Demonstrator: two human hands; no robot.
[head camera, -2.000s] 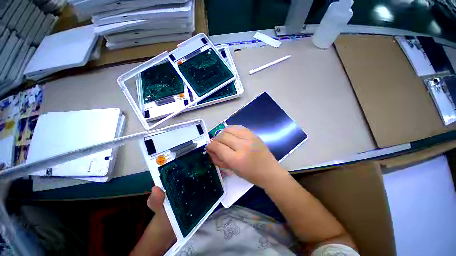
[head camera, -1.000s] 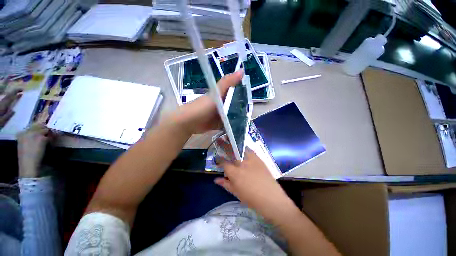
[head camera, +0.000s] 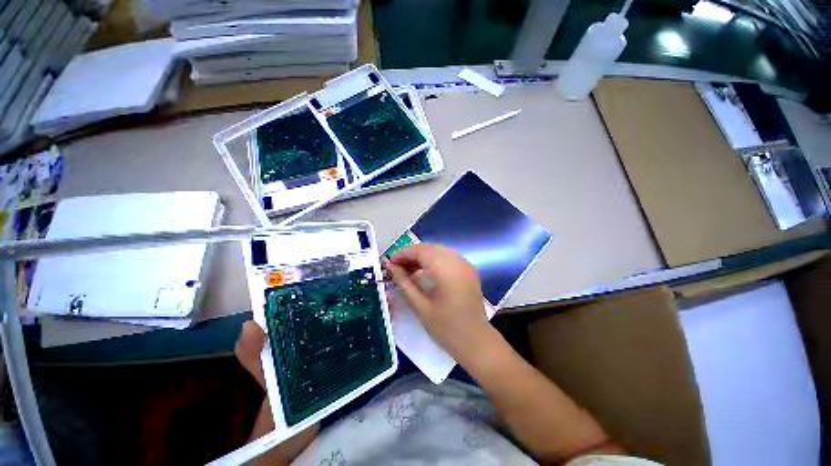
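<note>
My left hand (head camera: 250, 351) holds the calculator front half (head camera: 330, 350) by its left edge, inside facing up. It shows a dark green board and an orange round spot, and its empty frame (head camera: 137, 234) extends to the left. My right hand (head camera: 442, 296) has its fingertips pinched at the board half's right edge, beside a small green board (head camera: 399, 244). What it pinches is too small to tell. The screen half (head camera: 478, 227) lies beyond my right hand, its dark panel up and its white part partly under my hand.
Waiting board halves (head camera: 374, 132) overlap at bench centre back. Closed units (head camera: 123, 255) lie left, with more stacked behind (head camera: 264, 41). A white stick (head camera: 486, 124), a short white strip (head camera: 481, 82), a squeeze bottle (head camera: 592, 59), a cardboard sheet (head camera: 697, 173) and an open box (head camera: 620, 364) are in view.
Since a second ago, the board half has turned from edge-on to facing up. My left hand has moved to its lower left edge, and my right fingertips have moved up to its right edge.
</note>
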